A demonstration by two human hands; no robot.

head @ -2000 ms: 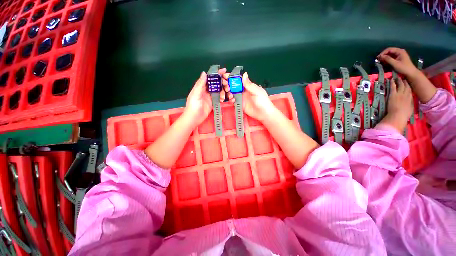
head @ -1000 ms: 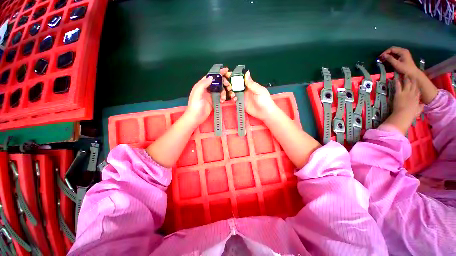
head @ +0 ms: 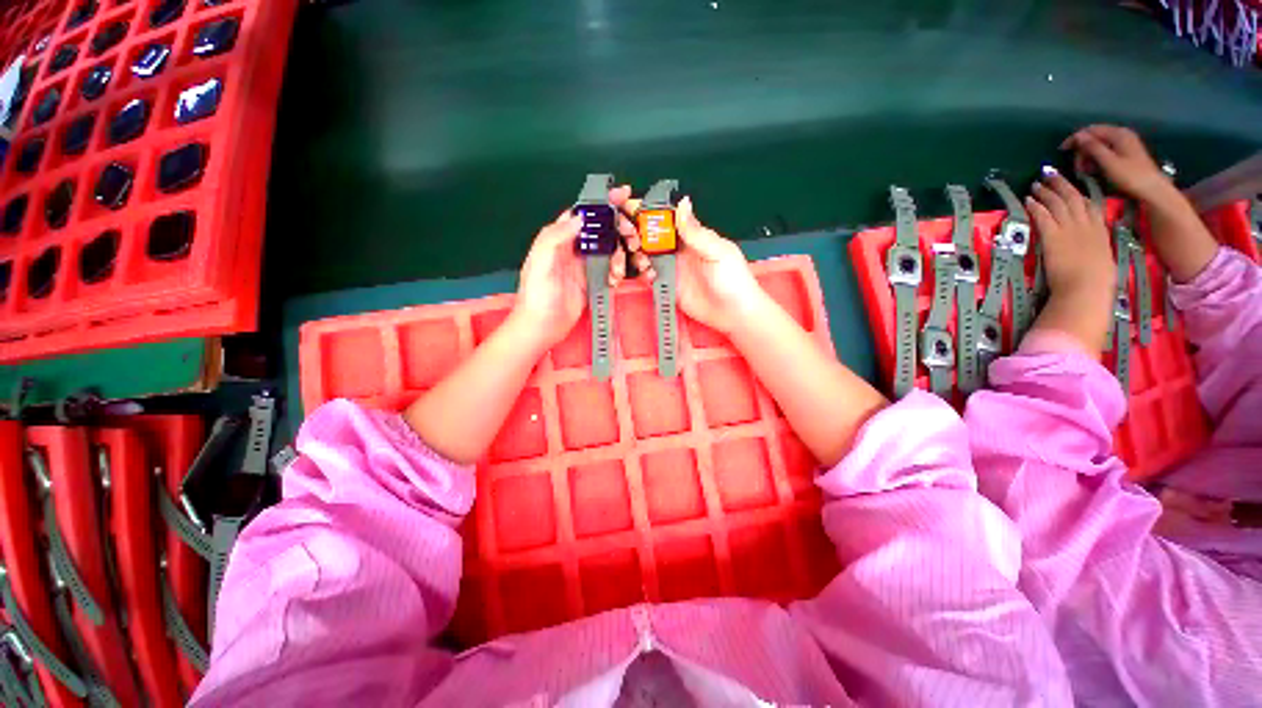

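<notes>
My left hand (head: 555, 274) holds a smartwatch (head: 597, 231) with a dark screen showing small light marks. My right hand (head: 713, 273) holds a second smartwatch (head: 656, 231) with an orange lit screen. The two watches are upright side by side, faces toward me, with grey-green straps hanging down. Both are above the far part of an empty red tray (head: 561, 505) in front of me. Fingertips touch the case edges; some fingers behind the watches are hidden.
A red tray of watch heads (head: 208, 263) is at upper left. Upright red trays (head: 127, 553) with straps hanging out stand at lower left. At right, another person's hands (head: 1075, 263) are over a loaded red tray (head: 866, 256). A green bench mat (head: 664, 104) lies beyond.
The right watch's screen has gone from blue to white to orange. The left watch's display differs slightly. My hands stay nearly still. The neighbour's nearer hand has moved left and up over their tray.
</notes>
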